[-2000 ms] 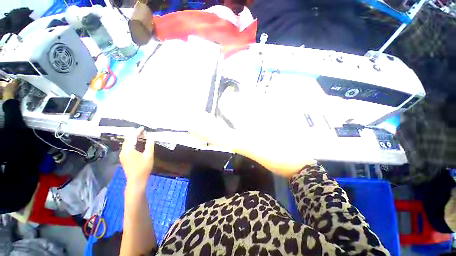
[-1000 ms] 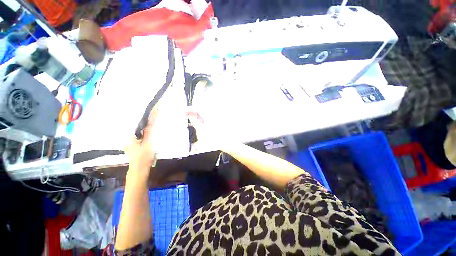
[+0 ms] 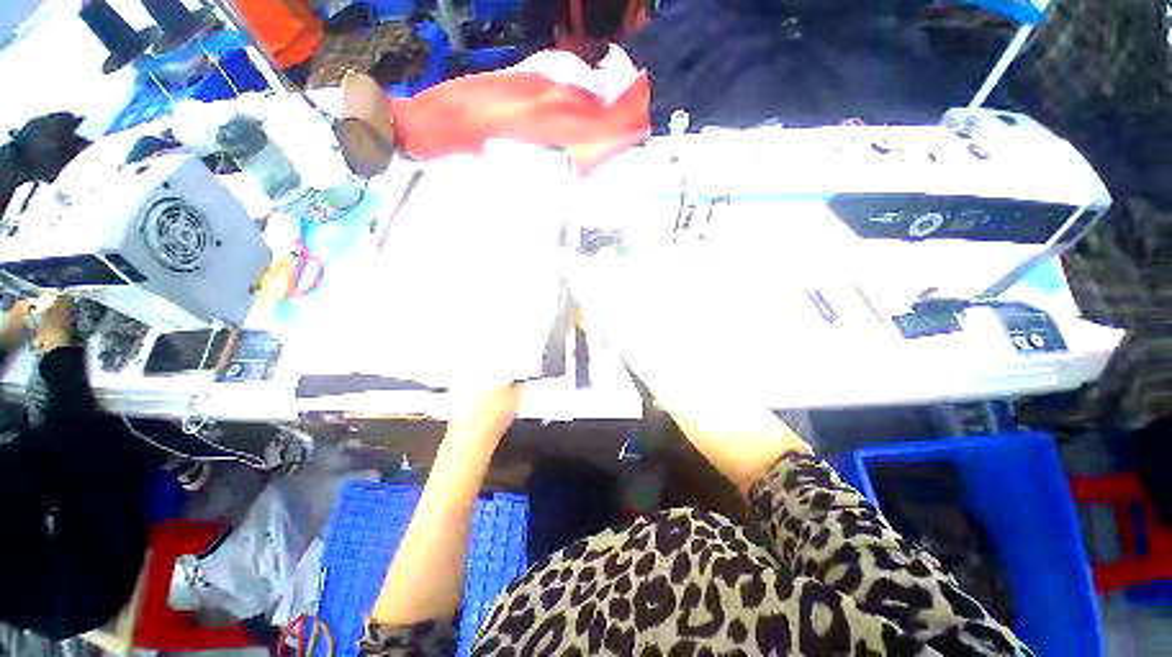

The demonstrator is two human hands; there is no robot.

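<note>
White-faced pieces with dark edges (image 3: pixel 476 257) lie on the machine table left of the needle area, mostly washed out by glare. My left hand (image 3: pixel 499 389) is at their front edge, near a dark strip (image 3: pixel 559 336). My right hand (image 3: pixel 632 357) reaches in just right of that strip, in front of the needle area. Both hands' fingers are lost in the glare, so their grip cannot be made out. The white sewing machine (image 3: pixel 887 173) stands to the right, with a black control panel.
Orange-red scissors (image 3: pixel 303 272) and a grey-white box with a fan grille (image 3: pixel 177 235) are at the left. Red cloth (image 3: pixel 527 116) lies behind. A blue crate (image 3: pixel 495 546) and a blue bin (image 3: pixel 1060 513) stand below the table. Another person's dark sleeve (image 3: pixel 64 372) shows far left.
The view has swung left and back. My left hand has moved right along the pieces, closer to my right hand. The dark strip earlier bent under my left hand now lies nearly straight.
</note>
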